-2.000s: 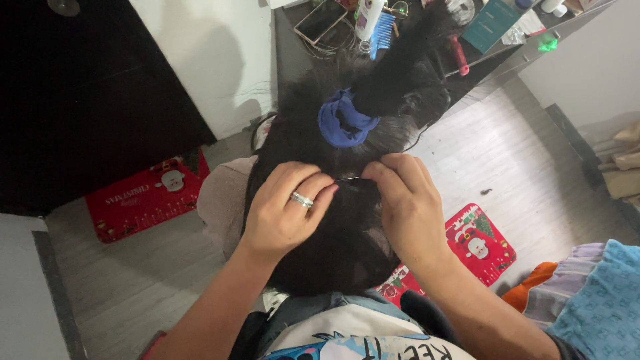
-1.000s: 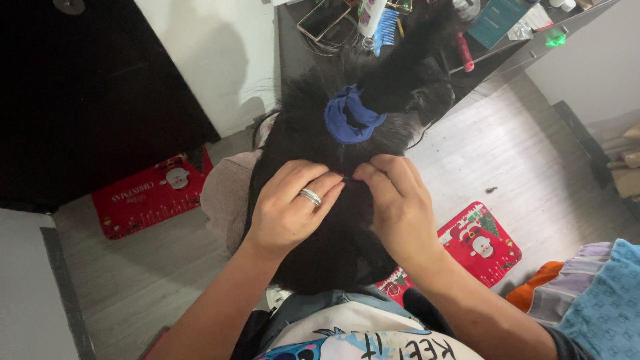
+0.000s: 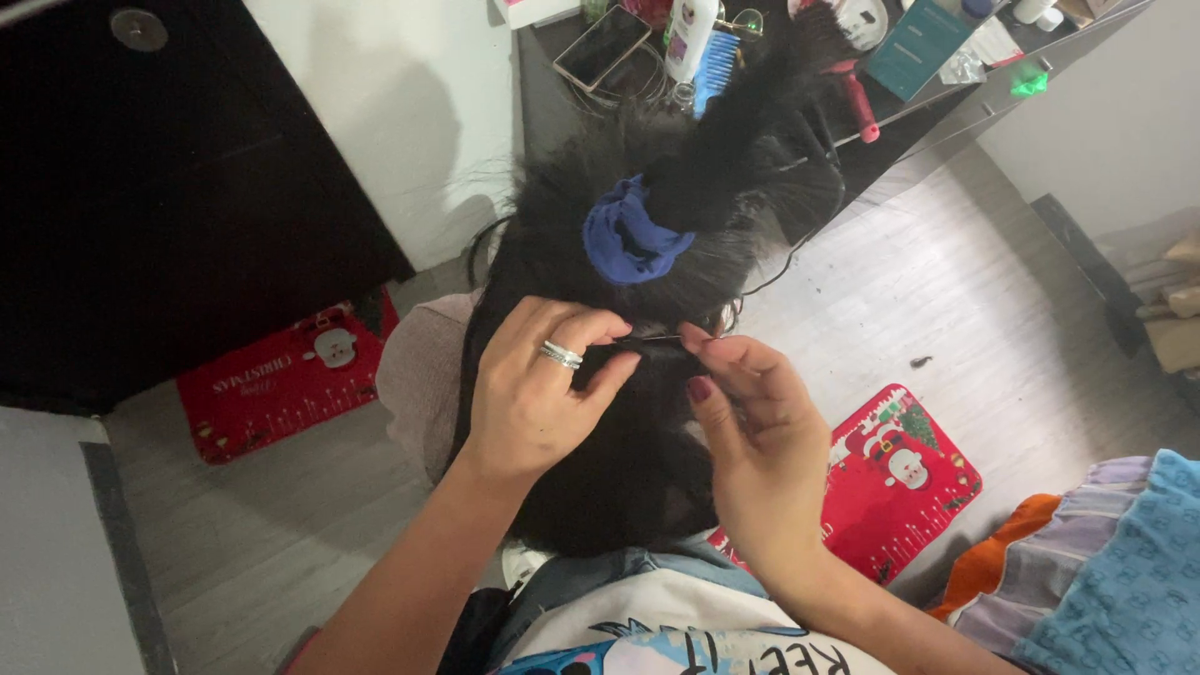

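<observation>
Another person's long dark hair [image 3: 600, 450] hangs down in front of me, its upper part tied up with a blue fabric scrunchie [image 3: 630, 239]. Just below the scrunchie, my left hand [image 3: 539, 389], with rings on one finger, has thumb and fingertip close together at the hair. My right hand [image 3: 764, 431] is on the other side, its index fingertip at the hair and its thumb apart below. A thin light line [image 3: 656, 337] runs between the fingertips of both hands; whether it is a pin, a thread or a parting cannot be told.
A dark table [image 3: 548, 103] beyond the person holds a phone [image 3: 603, 47], a white bottle [image 3: 691, 37], a blue comb [image 3: 716, 70], a red handle [image 3: 858, 105] and a teal box [image 3: 919, 49]. Red Christmas mats [image 3: 905, 478] lie on the floor. Folded cloths [image 3: 1106, 562] are at lower right.
My right thumb has parted from its index finger and moved down. A gap has opened between my left thumb and fingertip. The thin line now shows between the hands.
</observation>
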